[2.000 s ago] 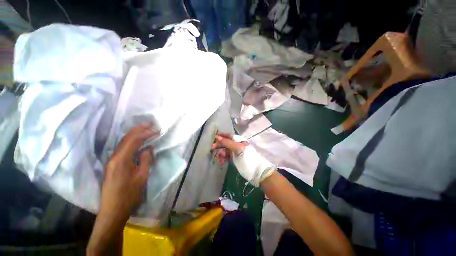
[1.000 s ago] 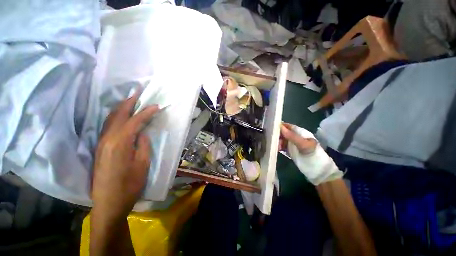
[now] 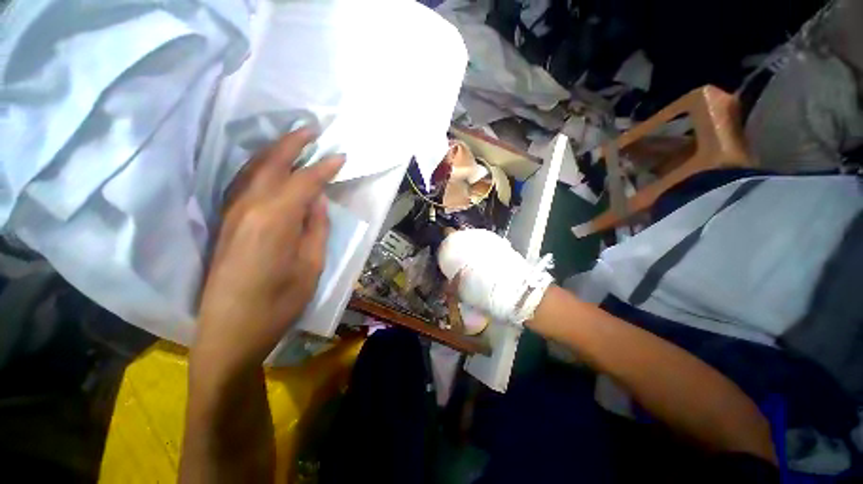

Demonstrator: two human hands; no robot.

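A drawer (image 3: 541,213) with a pale front and brown side edges is open under the white table top. Jumbled small items (image 3: 402,265) lie in it, with a peach-coloured piece and clear plastic bags among them. My right hand (image 3: 487,274), wrapped in white bandage, is inside the drawer over the items. Its fingers are hidden, so I cannot tell if it holds anything. My left hand (image 3: 270,232) rests on the white fabric pile (image 3: 114,142) at the table's edge, fingers slightly spread.
A yellow plastic stool (image 3: 147,416) stands below the table at lower left. An orange stool (image 3: 714,132) stands at upper right. Pale fabric scraps (image 3: 506,71) lie on the floor beyond the drawer. Light grey fabric over dark blue cloth (image 3: 719,255) is at the right.
The drawer has been pulled open. My right hand has let go of its front and moved left, into it. My left hand stays on the fabric.
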